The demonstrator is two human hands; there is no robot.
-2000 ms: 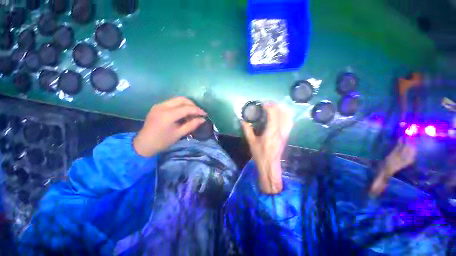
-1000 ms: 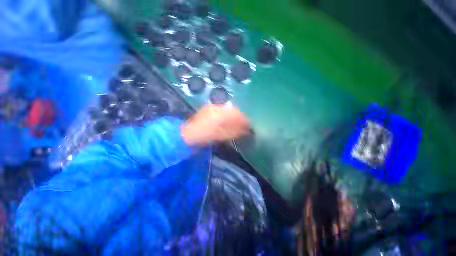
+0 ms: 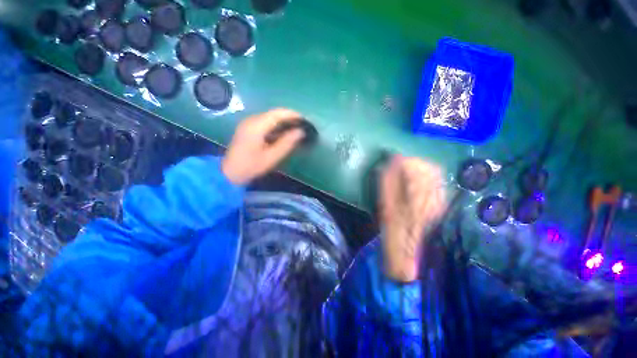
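My left hand (image 3: 260,145) is over the near edge of the green bench (image 3: 300,77), its fingers closed around a round black unit (image 3: 302,130). My right hand (image 3: 413,192) is blurred, to the right of it over the bench. A dark round shape (image 3: 378,178) shows at its left side, held between thumb and fingers. The hands are apart. A crinkled clear scrap (image 3: 347,149) lies between them. The blue bin (image 3: 499,91) with silvery parts (image 3: 448,96) stands beyond my right hand.
Several black discs on clear film (image 3: 195,50) lie at the upper left. A clear tray of discs (image 3: 87,133) is left of my sleeve. More discs (image 3: 476,175) lie right of my right hand. An orange-red fixture (image 3: 603,199) and pink-violet lights (image 3: 594,261) are at the far right.
The view turned left and then back right. My left hand, earlier beside the disc group, is now farther from it with a black unit in its fingers. My right hand is in clearer view again.
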